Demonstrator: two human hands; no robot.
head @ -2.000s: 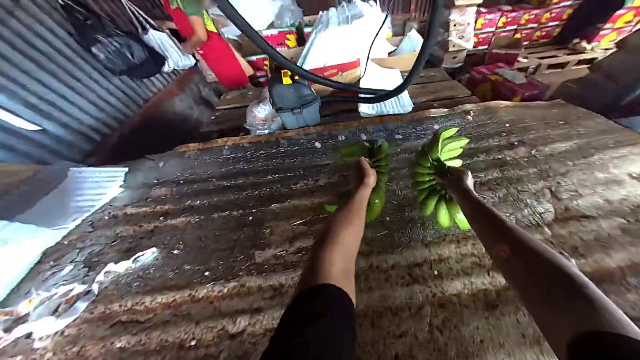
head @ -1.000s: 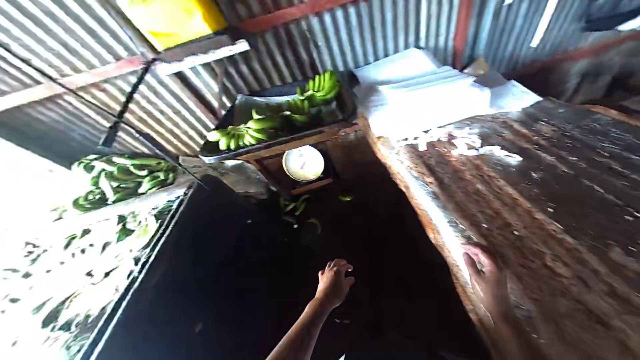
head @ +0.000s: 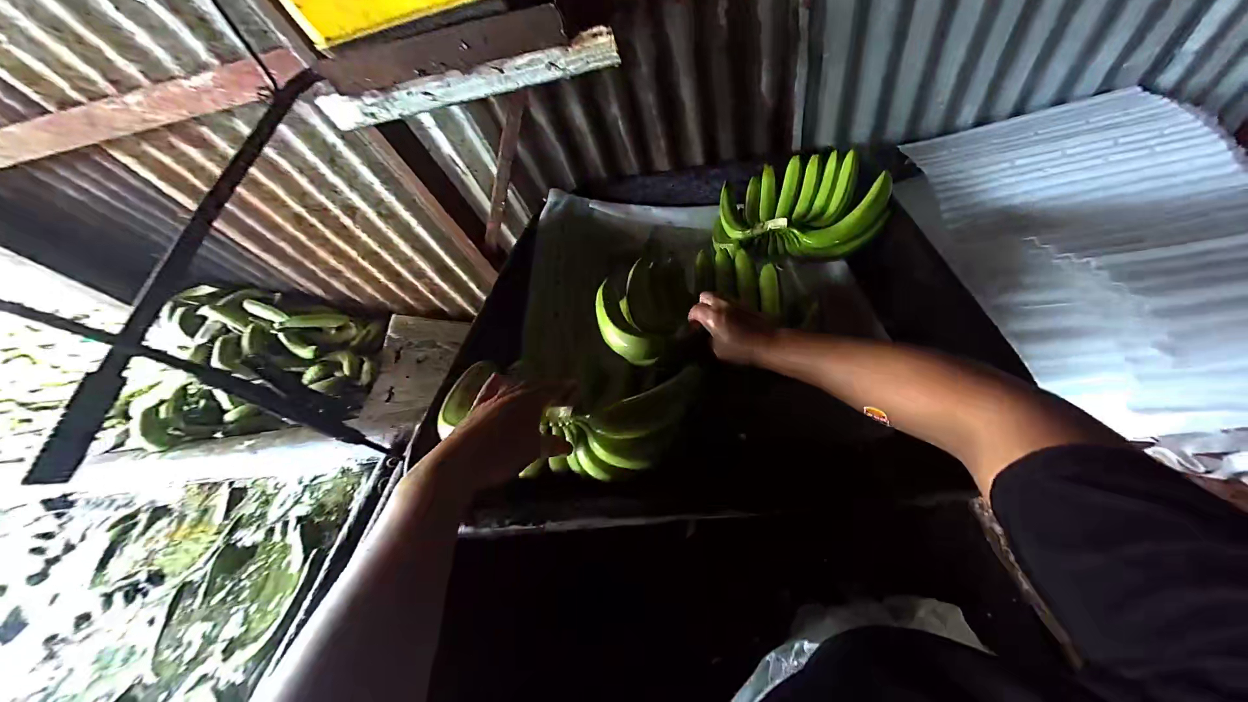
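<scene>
Several hands of green bananas rest in a dark, plastic-lined tray (head: 941, 278). My left hand (head: 507, 419) is on a banana hand (head: 619, 439) at the tray's near left, its fingers around the fruit by the crown. My right hand (head: 736, 330) has its fingers at the crown of a middle banana hand (head: 746, 278), beside another banana hand (head: 634, 317) to its left. Farther back, at the right corner, lies a brightly lit banana hand (head: 804, 210) that neither hand touches. Shadow hides part of my left hand's grip.
White foam sheets (head: 1102, 244) are stacked at the right. Loose green bananas (head: 263, 351) lie heaped on a ledge at the left. A dark diagonal bar (head: 175, 263) crosses the left side, and a corrugated metal wall (head: 702, 97) stands behind the tray.
The view has swung from the wooden table to the tray. Two seconds ago both hands were on bananas on that table; one second ago my left hand was empty. Now both reach into the tray.
</scene>
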